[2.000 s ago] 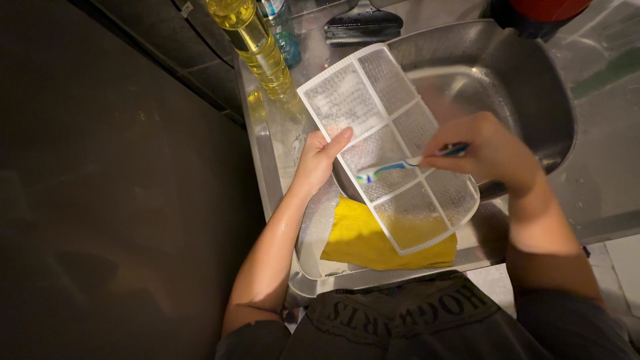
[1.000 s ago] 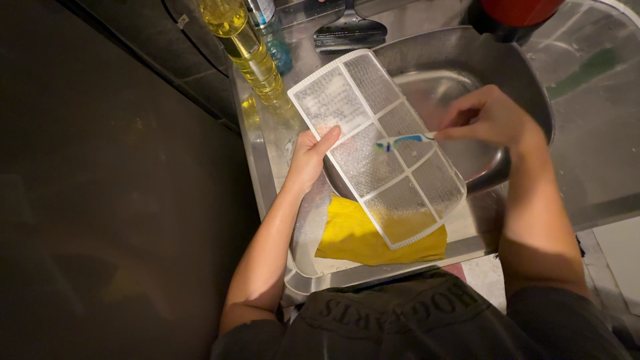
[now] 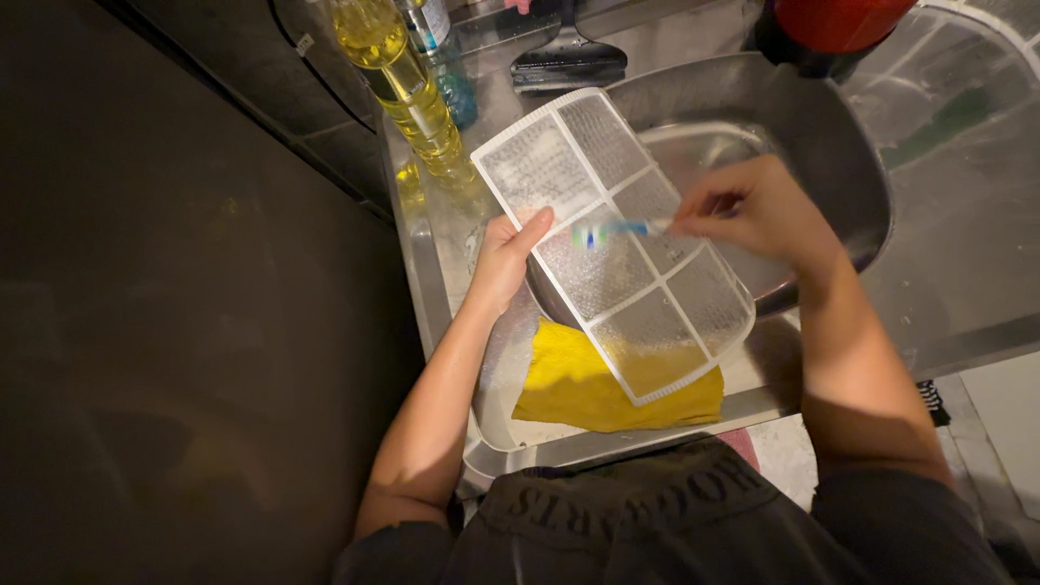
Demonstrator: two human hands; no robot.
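My left hand (image 3: 513, 260) grips the left long edge of a white plastic-framed mesh filter (image 3: 621, 252), thumb on top, and holds it tilted over the near left part of the sink. Wet patches and whitish foam show on the mesh, mostly in the upper left panel. In my right hand (image 3: 756, 211) is a toothbrush (image 3: 626, 229) with a blue and white handle, blurred; its head is over the middle left panel. Whether the bristles touch the mesh cannot be told. Beneath the filter's lower end lies a yellow cloth (image 3: 569, 382) on the sink's front ledge.
The steel sink basin (image 3: 845, 162) lies behind my right hand. A bottle of yellow liquid (image 3: 406, 89) and a bluish bottle (image 3: 455, 89) stand at the back left. Near the rear edge are a black brush-like tool (image 3: 569, 61) and a red and black container (image 3: 837, 28). A dark panel (image 3: 203, 309) fills the left side.
The toothbrush has moved over the filter, its head now farther toward the left edge than one second ago. My left hand keeps its hold on the frame.
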